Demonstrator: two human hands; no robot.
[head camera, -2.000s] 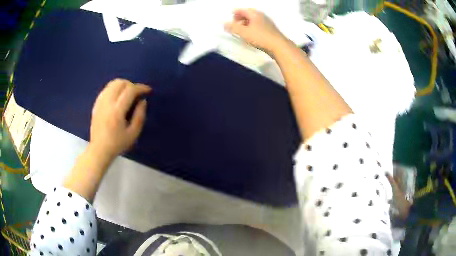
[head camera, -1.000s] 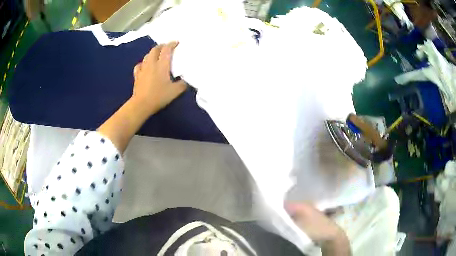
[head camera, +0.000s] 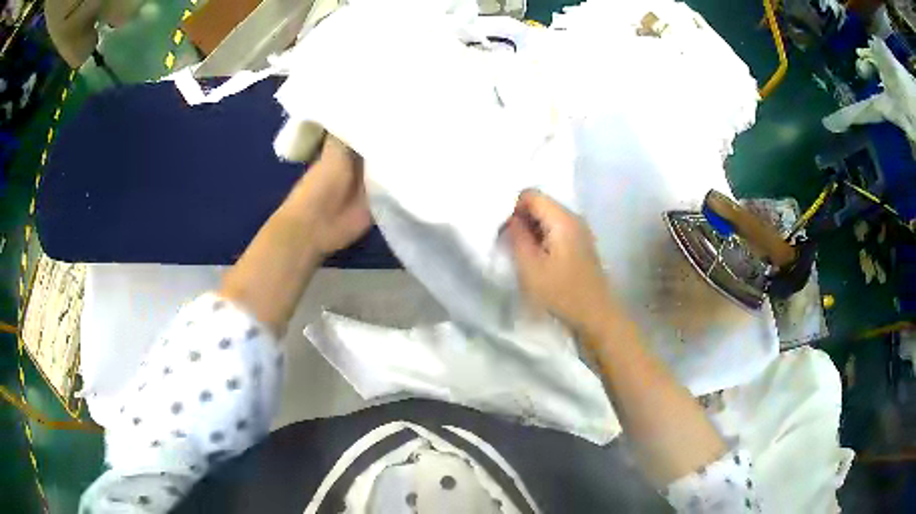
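A white garment (head camera: 432, 120) lies bunched over the right part of the navy padded board (head camera: 166, 176). A flap of it hangs toward my body. My left hand (head camera: 341, 196) holds the garment near its left edge, with the fingers partly hidden under the cloth. My right hand (head camera: 552, 251) pinches the cloth at the middle right. The steam iron (head camera: 718, 256), with a brown handle and blue part, stands at the right, away from both hands.
A stained pad lies near the iron. More white cloth (head camera: 793, 422) hangs at the lower right. A pale table cover (head camera: 151, 301) shows below the board. Yellow frames, a green floor and other white cloth (head camera: 884, 100) are at the right. A brown box-like thing is at the top left.
The garment was drawn over the board's right part. My right hand rose from the lower edge to the garment's middle. My left hand moved slightly right and down, its fingers now under the cloth.
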